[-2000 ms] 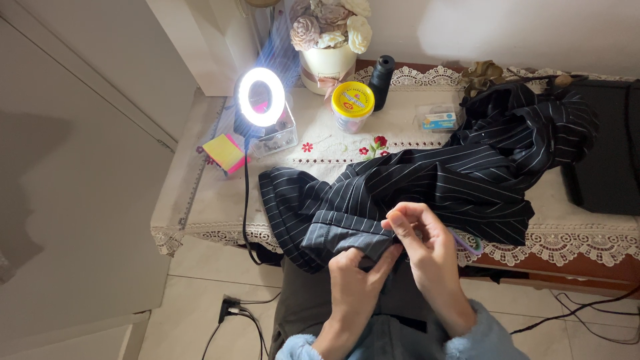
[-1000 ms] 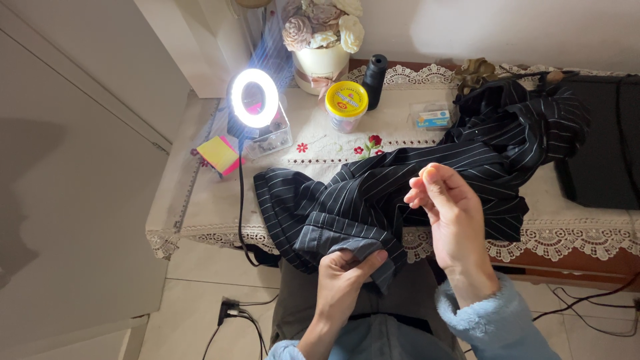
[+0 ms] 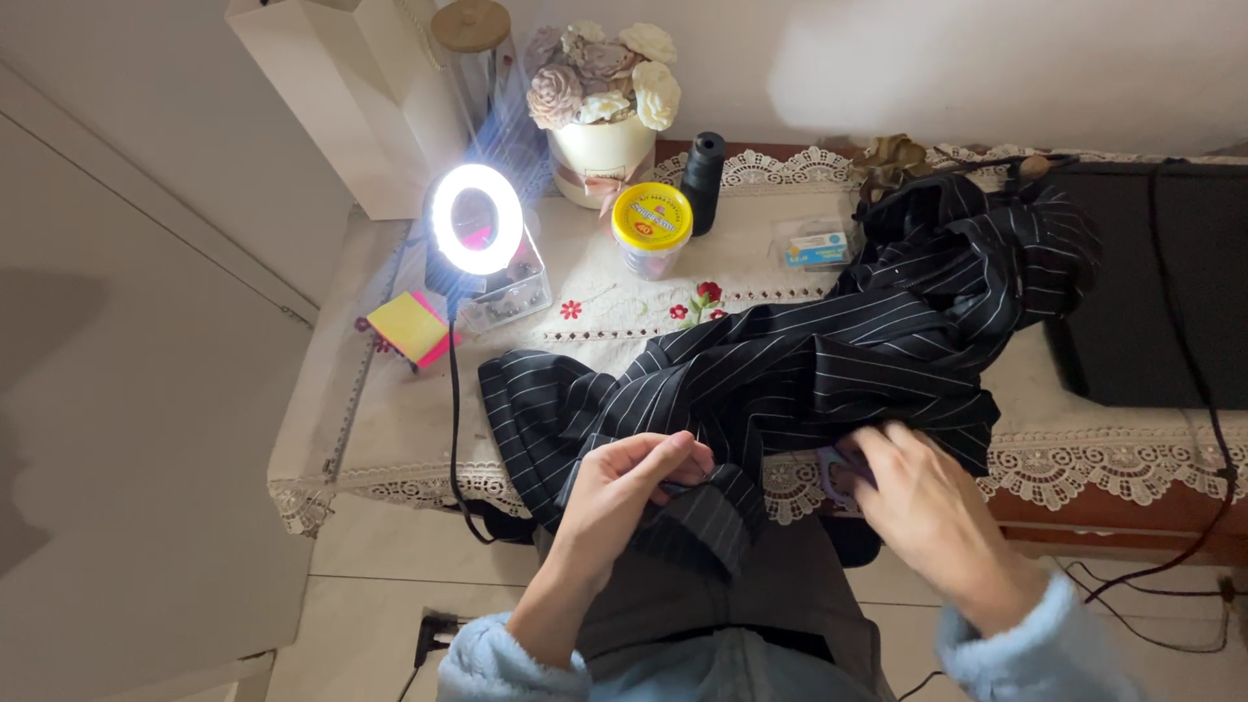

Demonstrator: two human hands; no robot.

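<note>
A black pinstriped garment (image 3: pixel 780 361) lies bunched over the lace-edged tablecloth and hangs over the front edge toward my lap. My left hand (image 3: pixel 634 487) is closed on a hanging fold of it, thumb against bent fingers; any needle or thread there is too small to tell. At the table edge, my right hand (image 3: pixel 912 497) reaches down with its fingers over the purple handle of what looks like scissors (image 3: pixel 834 475). The fingertips are partly hidden by the cloth, so its grip is unclear.
A lit ring light (image 3: pixel 478 219) stands by a clear compartment box (image 3: pixel 512 292) and sticky notes (image 3: pixel 408 329). Behind the garment are a yellow-lidded tub (image 3: pixel 651 229), a black thread cone (image 3: pixel 702 183), a flower pot (image 3: pixel 603 156) and a small packet (image 3: pixel 817 250). A black laptop-like slab (image 3: pixel 1150 283) lies right.
My right hand, raised with pinched fingers a second ago, has come down to the purple handle at the table edge. My left hand has turned and lifted the fold, whose striped side now shows.
</note>
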